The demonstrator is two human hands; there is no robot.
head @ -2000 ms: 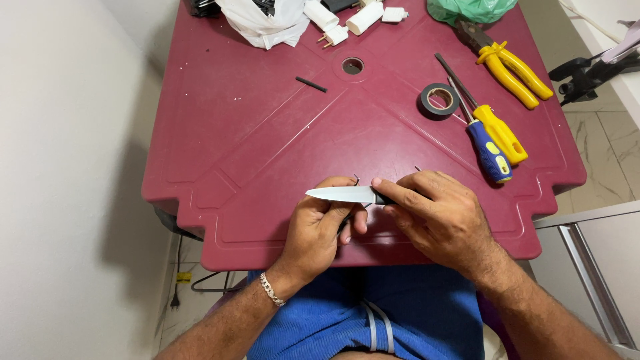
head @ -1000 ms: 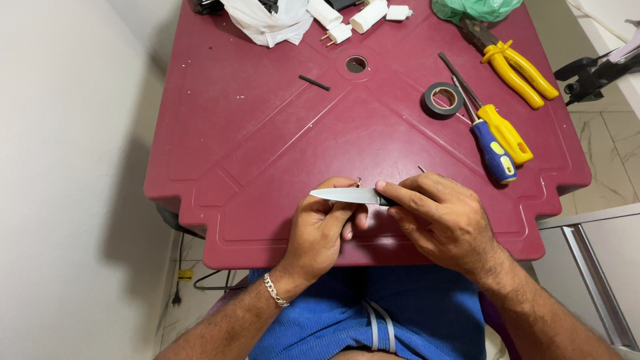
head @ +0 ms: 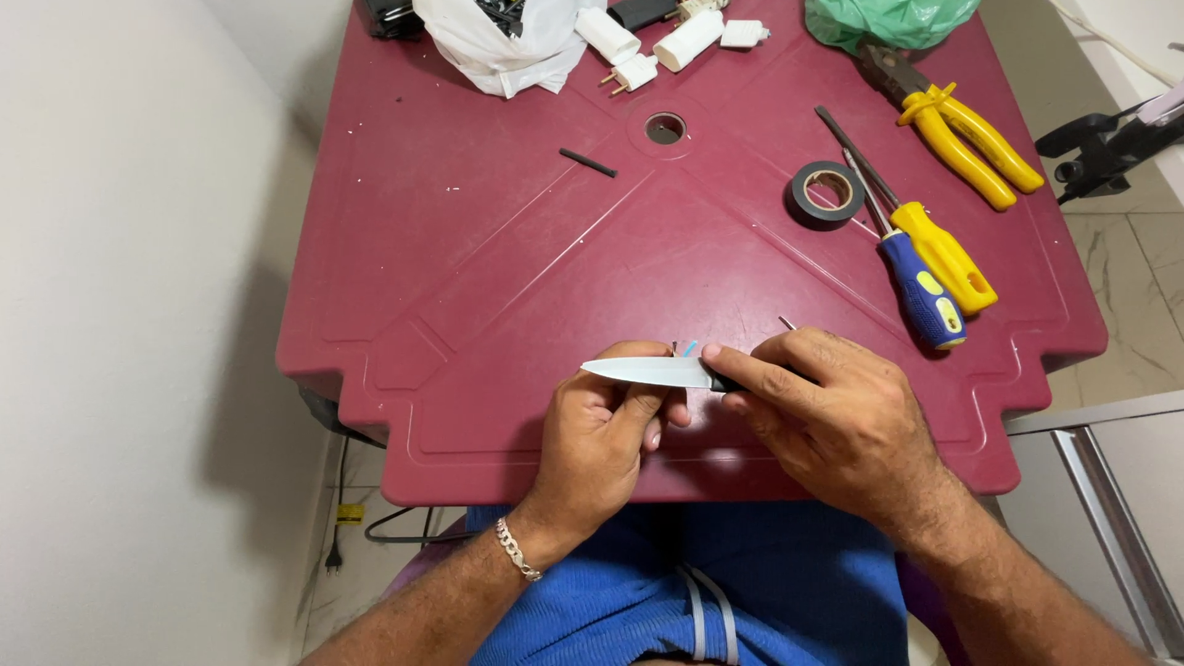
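My right hand (head: 832,416) grips the black handle of a knife (head: 647,372), its index finger near the base of the blade. The blade points left and lies across the fingers of my left hand (head: 601,435), which pinches thin wires; a light blue wire end (head: 690,348) and a dark one stick up just behind the blade. Most of what my left hand holds is hidden. A thin metallic tip (head: 787,323) shows beyond my right hand; what it belongs to is hidden. Both hands are over the near edge of the dark red plastic table (head: 462,388).
On the table are black tape (head: 824,195), a blue screwdriver (head: 925,291), a yellow screwdriver (head: 948,259), yellow-handled pliers (head: 967,139), a short black piece (head: 587,163), white plugs (head: 633,72), a white bag (head: 509,60) and a green bag (head: 888,20). A wall stands left.
A light blue wire end now shows behind the blade. Both hands keep nearly the same place, with the knife still in my right hand.
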